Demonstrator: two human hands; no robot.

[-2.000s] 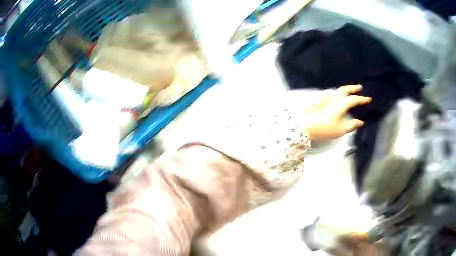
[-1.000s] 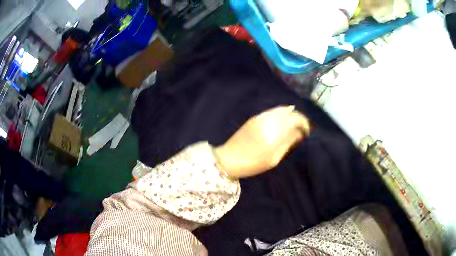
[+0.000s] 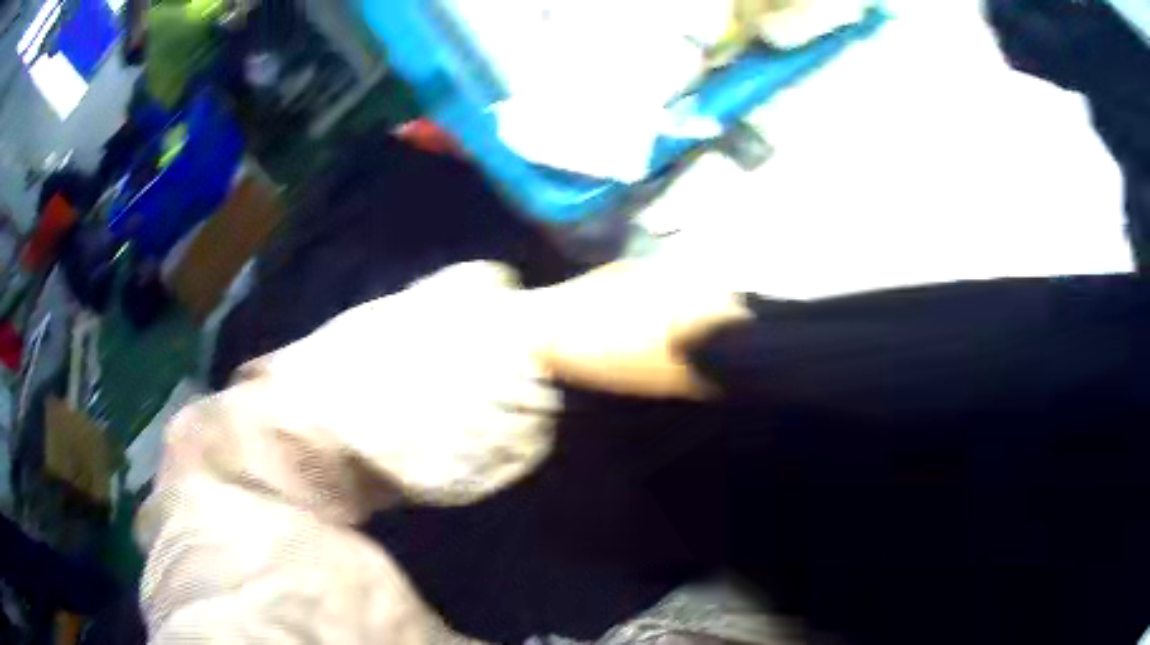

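Observation:
My left hand (image 3: pixel 637 330) is blurred in the middle of the head view, its fingers closed on the edge of the black garment piece (image 3: pixel 908 441). The black cloth runs from the hand to the right over the table's front edge and down over my lap. More black cloth (image 3: pixel 378 227) hangs left of my sleeve. My right hand is not in view. A patterned sleeve part shows at the bottom centre.
The worn white table (image 3: pixel 933 164) lies beyond the cloth. A blue plastic basket (image 3: pixel 568 199) with white and beige pieces stands at the top. Another black cloth (image 3: pixel 1110 76) lies at the top right. Cardboard boxes (image 3: pixel 227 246) and a blue container (image 3: pixel 183 170) are on the green floor at left.
The view has turned. The black cloth, bunched over the lap a second ago, now stretches right across the table's front edge, with my left hand on it.

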